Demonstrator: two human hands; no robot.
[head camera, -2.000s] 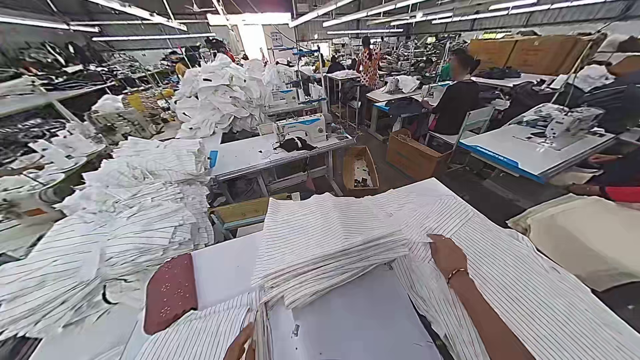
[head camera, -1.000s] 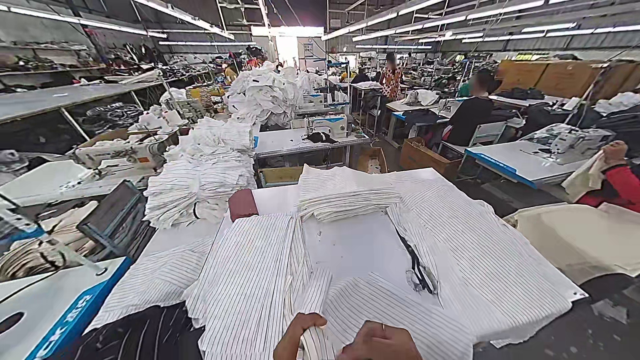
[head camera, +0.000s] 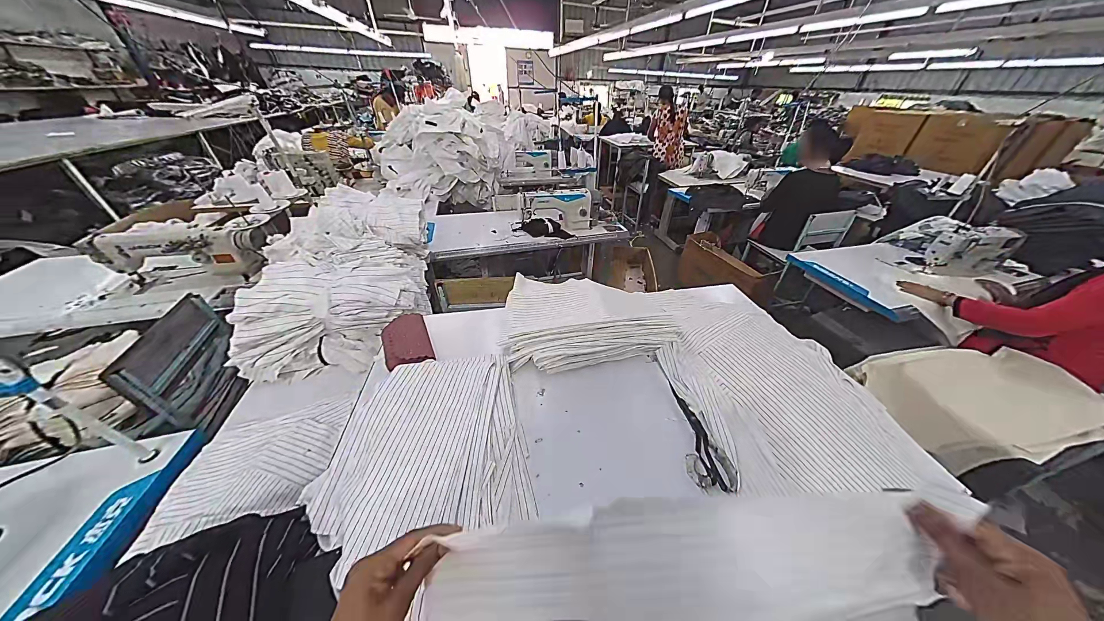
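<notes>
A white striped fabric piece (head camera: 681, 552), blurred by motion, is stretched between my two hands at the near edge of the white table. My left hand (head camera: 392, 573) pinches its left end, and my right hand (head camera: 992, 561) grips its right end. Beyond it lies a folded stack of striped fabric (head camera: 586, 323). A spread pile of striped pieces (head camera: 423, 431) lies at the left, and more striped fabric (head camera: 793, 397) covers the table's right side. Dark-handled scissors or a similar tool (head camera: 711, 461) lie partly against that fabric. A dark red cloth-like item (head camera: 407, 341) rests at the far left corner.
Tall heaps of striped fabric (head camera: 332, 302) stand at the left. Dark striped cloth (head camera: 224, 569) lies at the lower left beside a blue-edged machine table (head camera: 95, 526). A co-worker's red sleeve (head camera: 1035, 315) is at the right near a sewing machine (head camera: 957, 246) and beige cloth (head camera: 992, 405).
Both hands were close together at the near edge a second ago; now they are wide apart with a fabric piece held between them. The co-worker's hand at the right has lowered onto the machine table.
</notes>
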